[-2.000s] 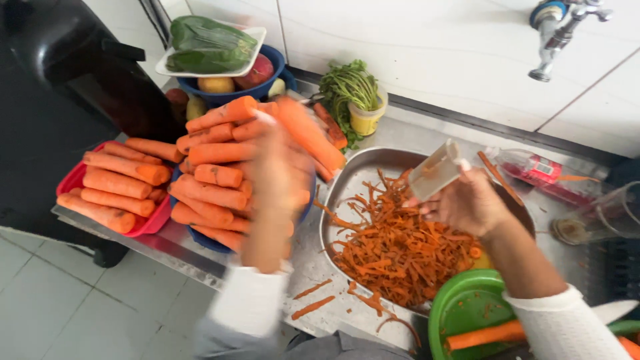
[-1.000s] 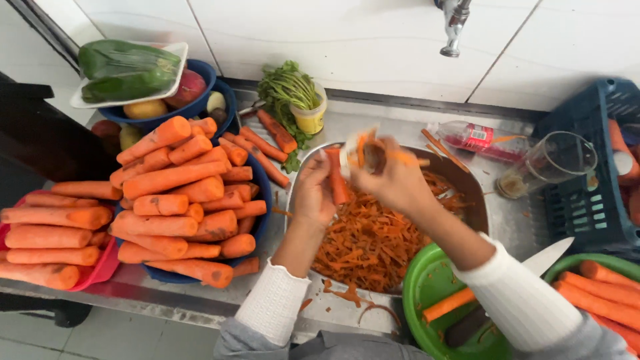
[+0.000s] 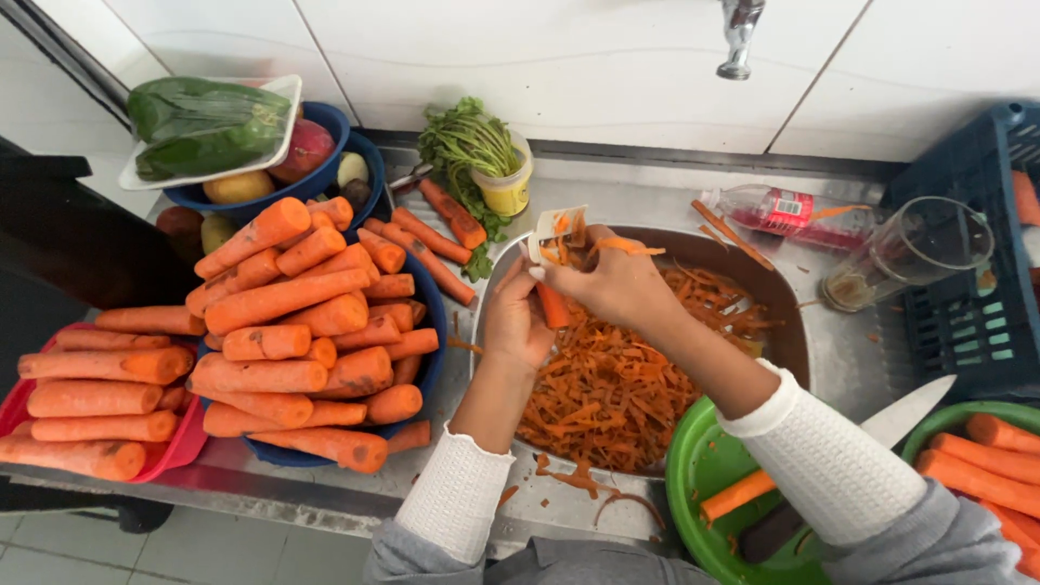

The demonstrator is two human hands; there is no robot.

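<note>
My left hand [image 3: 520, 313] is closed around a carrot [image 3: 552, 305], held over the sink basin. In my right hand [image 3: 621, 276] is a pale vegetable peeler [image 3: 558, 233], pressed at the carrot's upper part, with orange strips clinging to it. Below both hands, carrot peelings [image 3: 609, 390] are heaped in the steel basin [image 3: 800, 349]. Left of the basin, a blue bowl [image 3: 435, 325] is piled high with carrots, and a red tray [image 3: 191, 439] beside it holds more. A green bowl [image 3: 682, 487] under my right forearm contains one carrot and a dark-handled knife [image 3: 910, 410].
Loose carrots [image 3: 443, 236] lie near a yellow tub [image 3: 508, 183] with leafy greens. Packaged green vegetables [image 3: 211, 122] rest on another blue bowl [image 3: 325, 175]. At right are a plastic bottle [image 3: 784, 213], a clear cup [image 3: 910, 252], a blue crate [image 3: 959, 325] and a second green bowl [image 3: 918, 443] of carrots.
Two seconds ago my left hand was blurred over the carrot pile; by one second ago it held a carrot over the basin, my right hand working beside it. Both hands remain there now.
</note>
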